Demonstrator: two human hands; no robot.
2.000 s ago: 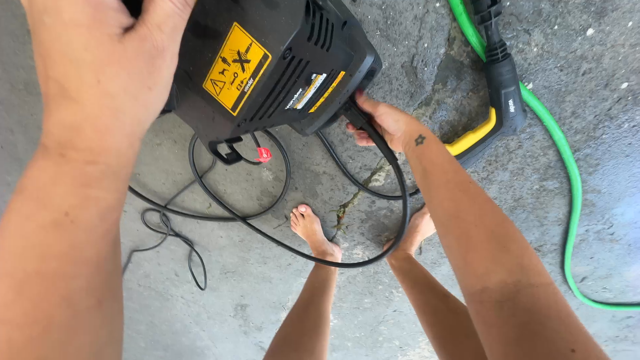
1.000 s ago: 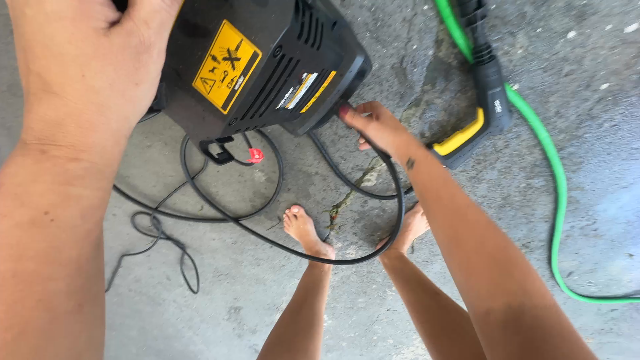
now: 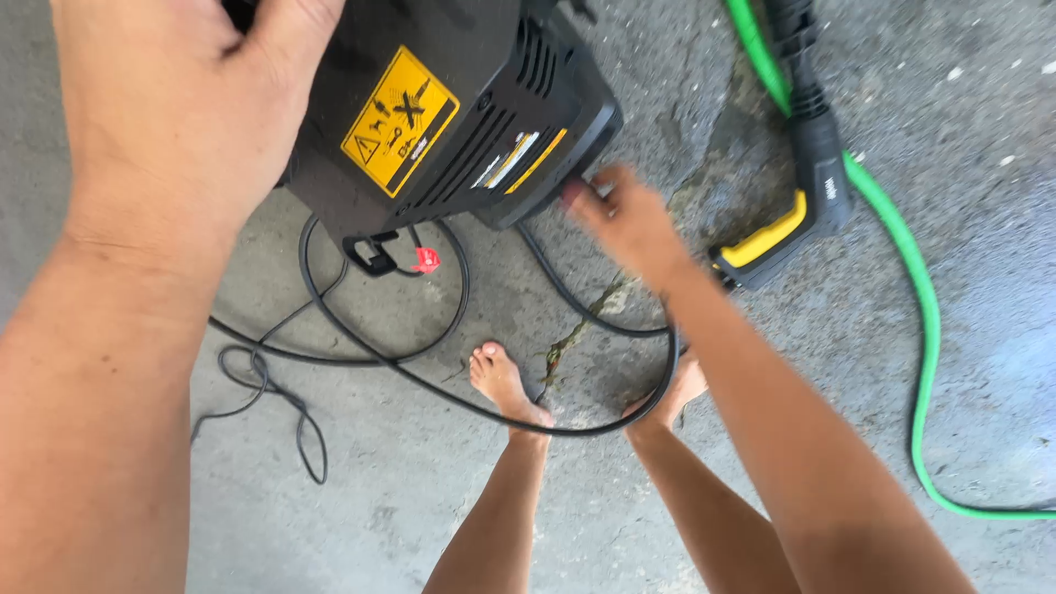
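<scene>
A black pressure washer body [image 3: 462, 107] with a yellow warning label [image 3: 400, 122] fills the top middle of the head view, tilted over the floor. At the upper left, my left hand [image 3: 186, 99] is against its side; the fingertips are hidden, so its grip cannot be told. My right hand [image 3: 623, 214], blurred, is at the lower right end of the body, thumb and fingers curled near the black hose [image 3: 462, 404]. Whether it touches the hose or the housing is unclear. A red tag [image 3: 426, 261] hangs by a black hook [image 3: 371, 254] under the body.
A black spray gun with a yellow trigger [image 3: 767, 231] lies on the concrete at the right, beside a green hose [image 3: 924, 297]. A thin black cord [image 3: 264, 384] lies in loops at the left. My bare feet [image 3: 499, 379] stand under the hose loop.
My right hand was at the hose's end by the housing; its fingers now show in a different, more curled pose. The left hand stays against the machine.
</scene>
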